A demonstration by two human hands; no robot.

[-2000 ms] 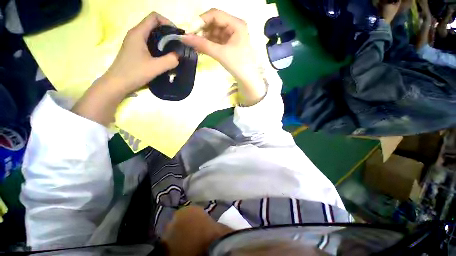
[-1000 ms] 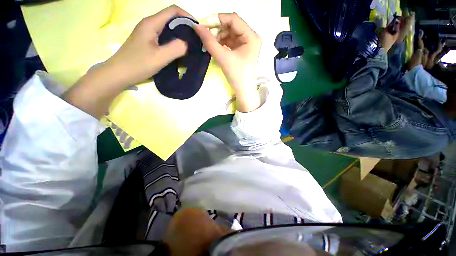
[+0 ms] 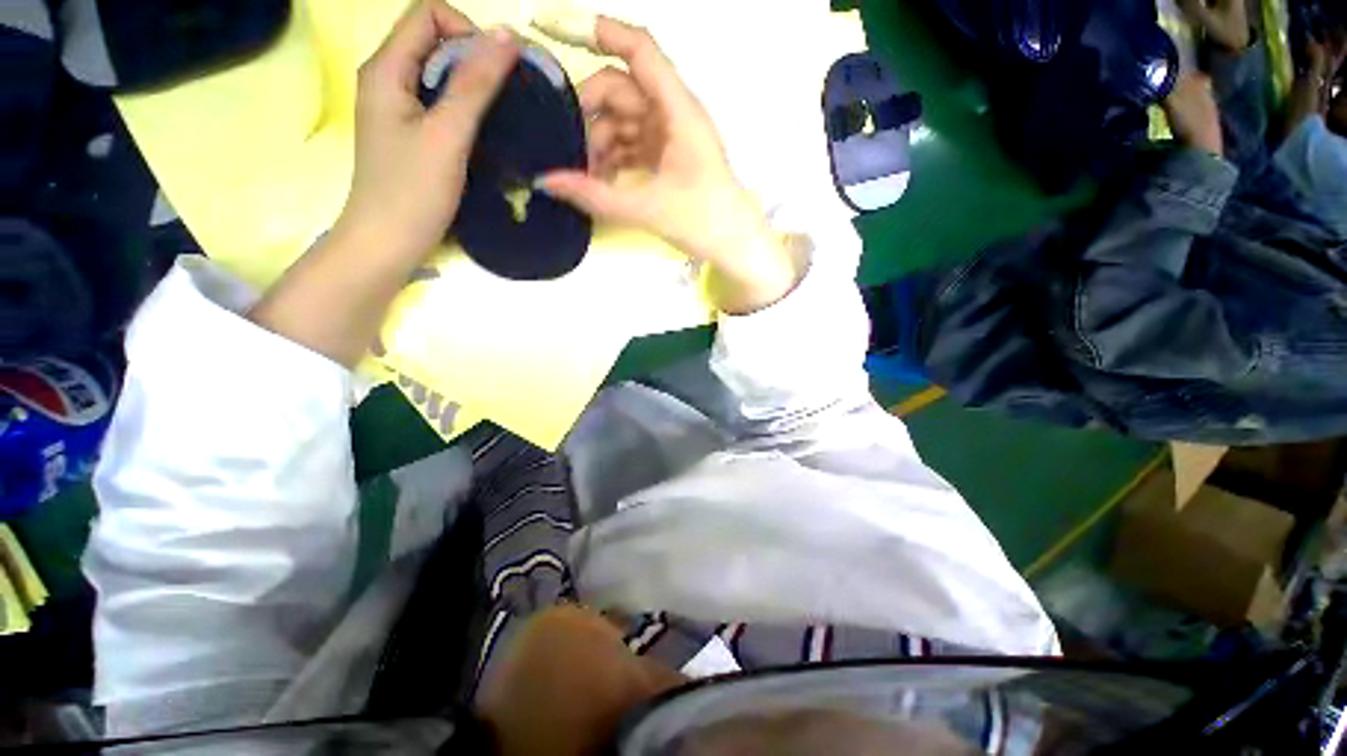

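A dark oval piece (image 3: pixel 520 236) is held above the yellow backing sheet (image 3: pixel 510 369). It has a small yellow-looking cut-out near its middle and a pale crescent strip (image 3: pixel 544 62) along its far end. My left hand (image 3: pixel 421 133) grips the piece at its left and far edge, with the thumb over the crescent. My right hand (image 3: pixel 657 170) is at the piece's right side, with its thumb tip by the cut-out and its other fingers partly curled. A pale scrap (image 3: pixel 569 30) shows near the right fingertips; whether they touch it is unclear.
A dark piece with slots and a pale rounded end (image 3: pixel 872 133) lies right of the sheets. Another dark piece (image 3: pixel 192 37) is at the far left. A blue can (image 3: pixel 52 421) stands at left. A neighbouring person's sleeve (image 3: pixel 1152 281) and dark glossy pieces (image 3: pixel 1064 74) are at right.
My left thumb has moved up onto the crescent strip. My right thumb has moved from the crescent down to the middle of the dark piece. The camera view has shifted slightly.
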